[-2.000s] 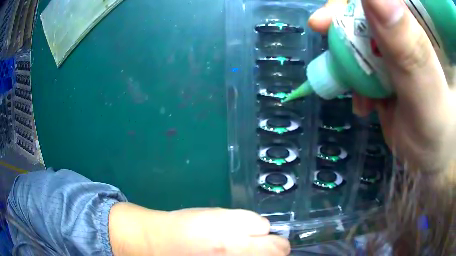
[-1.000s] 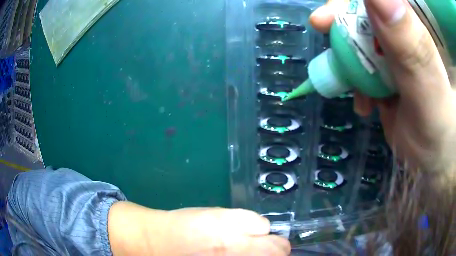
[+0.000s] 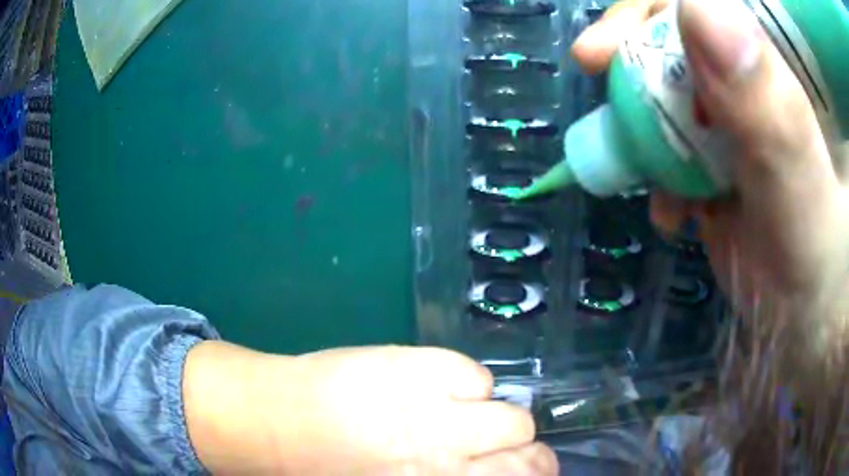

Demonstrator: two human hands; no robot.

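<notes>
My right hand [image 3: 773, 158] holds a green squeeze bottle [image 3: 652, 121] with a pale-blue collar. Its thin green nozzle points down-left, with the tip at the lower edge of the fourth visible part in the tray's left row. The clear blister tray [image 3: 430, 307] holds small round parts [image 3: 507, 296] with black centres, silver-white rings and green arcs, standing or tilted in pockets. My left hand [image 3: 372, 409] grips the tray's near edge; its fingertips are partly hidden under the edge. Part of the tray lies hidden behind my right hand and the bottle.
The tray lies on a dark-green bench top [image 3: 233, 204]. A pale yellowish translucent sheet [image 3: 116, 33] lies at the top left. Past the bench's left edge, filled trays [image 3: 39, 177] stand lower down. Blurred hair strands cover the lower right.
The tray and left hand have shifted up in view, as has the sheet. The nozzle tip has gone from the third visible part of the left row to the fourth.
</notes>
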